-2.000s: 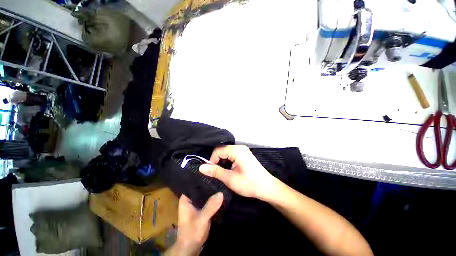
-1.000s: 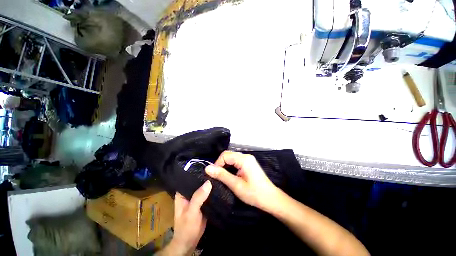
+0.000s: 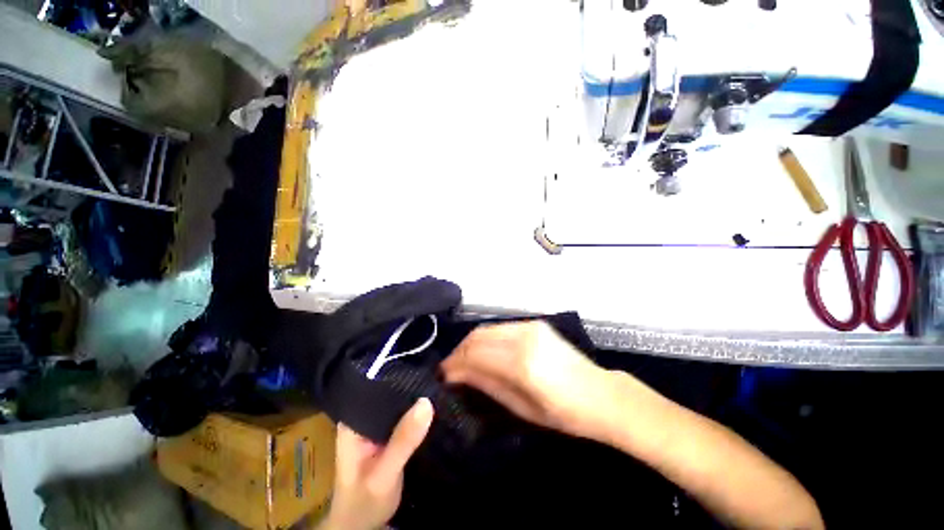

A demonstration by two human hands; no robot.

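Observation:
A black garment piece (image 3: 388,300) lies at the table's front edge and hangs down in front of it. A white cord loop (image 3: 402,347) stands up from the black cloth between my hands. My left hand (image 3: 375,466) grips the black cloth from below, thumb on top. My right hand (image 3: 518,373) is on the cloth just right of the loop, its fingertips partly hidden against the black fabric, so its grip is unclear.
The white sewing machine head (image 3: 714,93) stands at the upper right. Red-handled scissors (image 3: 861,274) and a yellow-handled tool (image 3: 803,181) lie on the white table (image 3: 435,186). A cardboard box (image 3: 248,466) and a black bag (image 3: 197,373) are at the lower left.
My right hand has let go of the white loop and moved slightly right. The loop now stands open. My left hand still holds the cloth. The view has shifted right.

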